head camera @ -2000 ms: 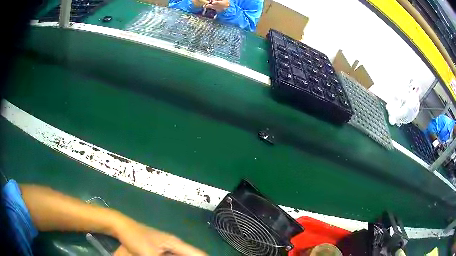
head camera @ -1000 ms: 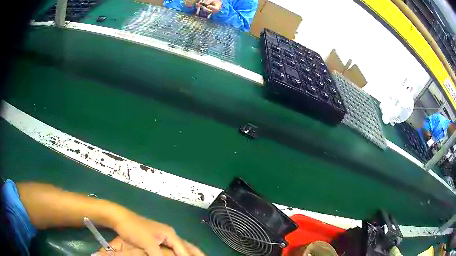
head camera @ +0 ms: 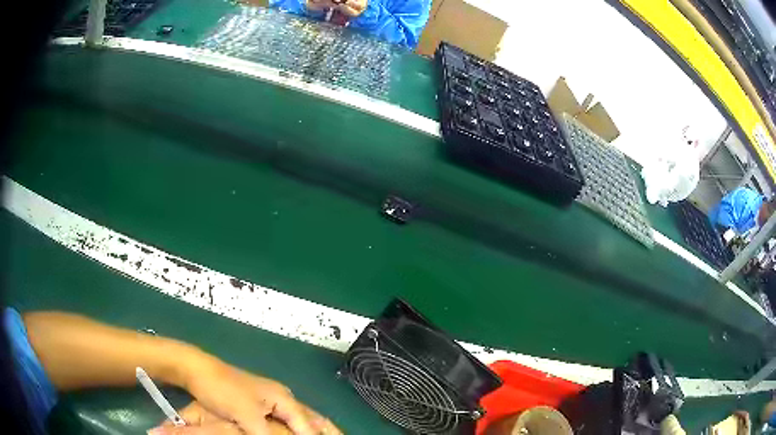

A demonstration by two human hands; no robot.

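My left hand reaches in from the left edge, at the bottom. Its fingers are bent, and what they hold, if anything, is hidden. My right hand shows only in part beside and below it, cut off by the bottom edge. A slim silver tool sticks up and left from my right hand. A small black part lies on the green belt, away from both hands.
A black fan stands right of my hands, beside a red bin with a round tan tub. A chipped white rail borders the belt. A black tray and another person's hands are across it.
The small black part has moved left along the belt. The view has shifted slightly. My hands remain close together at the bottom, and more of my right hand and the tool shows than two seconds ago.
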